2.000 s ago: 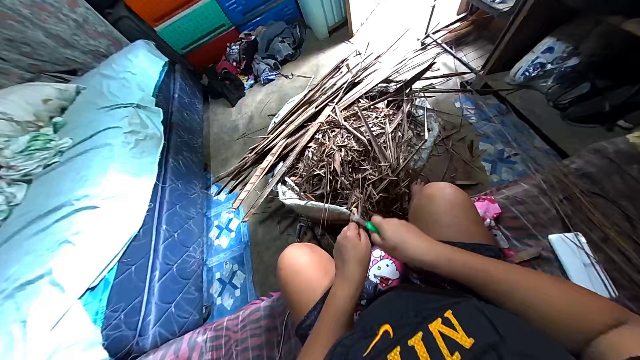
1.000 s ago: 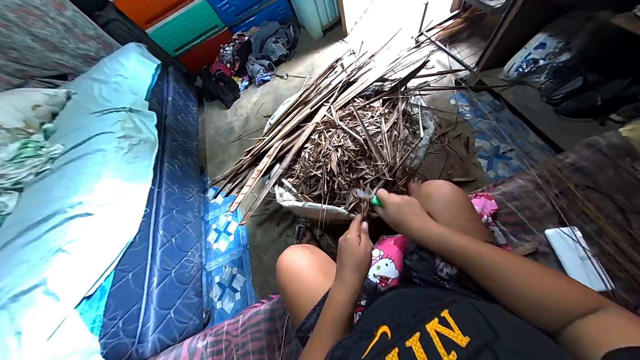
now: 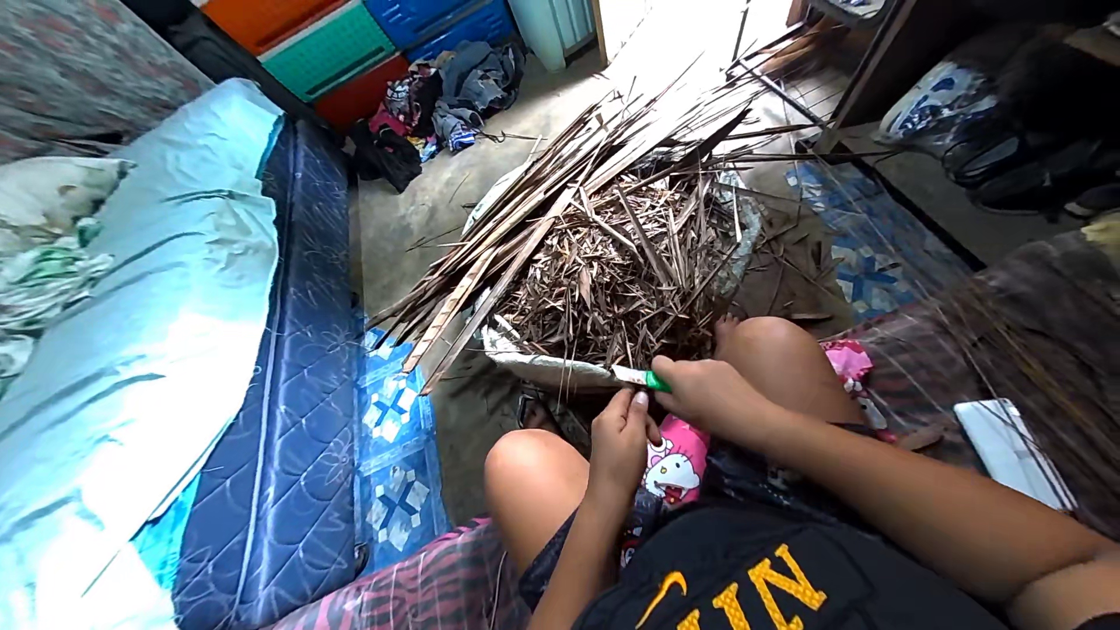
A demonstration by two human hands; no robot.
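A knife with a green handle and a short pale blade point(image 3: 632, 376) is in my right hand point(image 3: 707, 395), its blade over the near rim of a white sack. Just below and left of the blade is my left hand point(image 3: 623, 437), thumb and fingers pinched together; a thin strip seems to be between them, but it is hard to make out. Brown dry leaf shavings point(image 3: 604, 280) fill the sack point(image 3: 542, 367) in front of my knees. Long dry leaf strips or midribs point(image 3: 534, 219) lie across its left and far sides.
A blue mattress point(image 3: 306, 350) with a light-blue sheet stands at the left. Clothes point(image 3: 455, 96) lie on the floor before coloured drawers point(image 3: 332, 48). At the right, a white phone-like object point(image 3: 1011, 446) rests on the patterned cover, and bags and shoes point(image 3: 989, 140) sit farther back.
Compared with one second ago, the knife blade has moved from over the shavings back to the sack's near rim, and my two hands are closer together.
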